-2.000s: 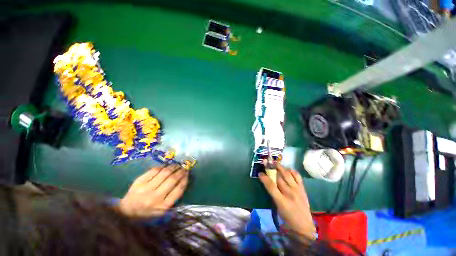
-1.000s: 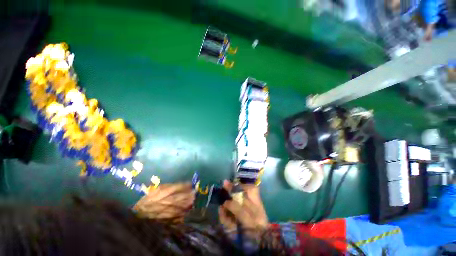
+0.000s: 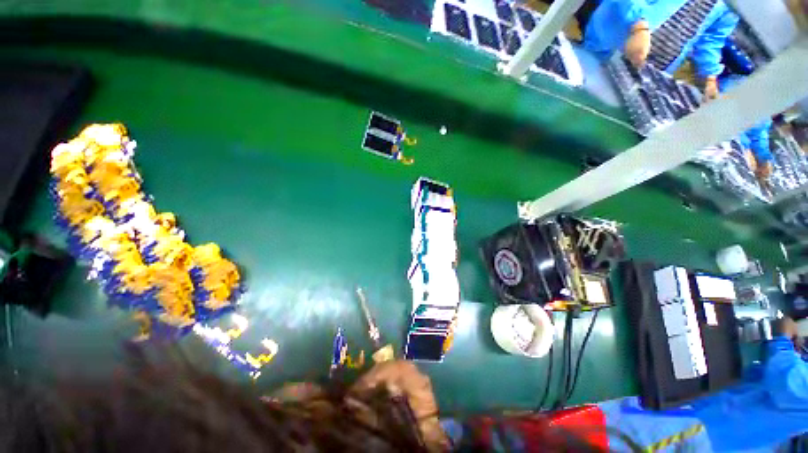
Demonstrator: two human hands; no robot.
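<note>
My right hand (image 3: 399, 385) is at the bench's near edge, partly covered by dark hair. It holds the soldering iron (image 3: 368, 318) by its tan handle, with the metal shaft pointing up and away. A blue circuit board (image 3: 339, 345) with an orange flex tail stands just left of the iron. My left hand (image 3: 297, 392) shows only as a small blurred patch behind hair, so its grip is hidden. The stack of LCD modules (image 3: 434, 265) lies right of the iron. The pile of boards with flex cables (image 3: 151, 239) lies at left.
Two joined screen assemblies (image 3: 383, 135) lie farther back. Right of the stack are the fume fan (image 3: 523, 265), a white cup (image 3: 523, 330), cables and a black tray (image 3: 651, 354). A pale bar (image 3: 656, 146) crosses above. People in blue sleeves work at the upper and far right.
The view has shifted, showing more of the far bench. My right hand has left the LCD stack and moved left with the iron, whose shaft now points up. My left hand is now mostly hidden.
</note>
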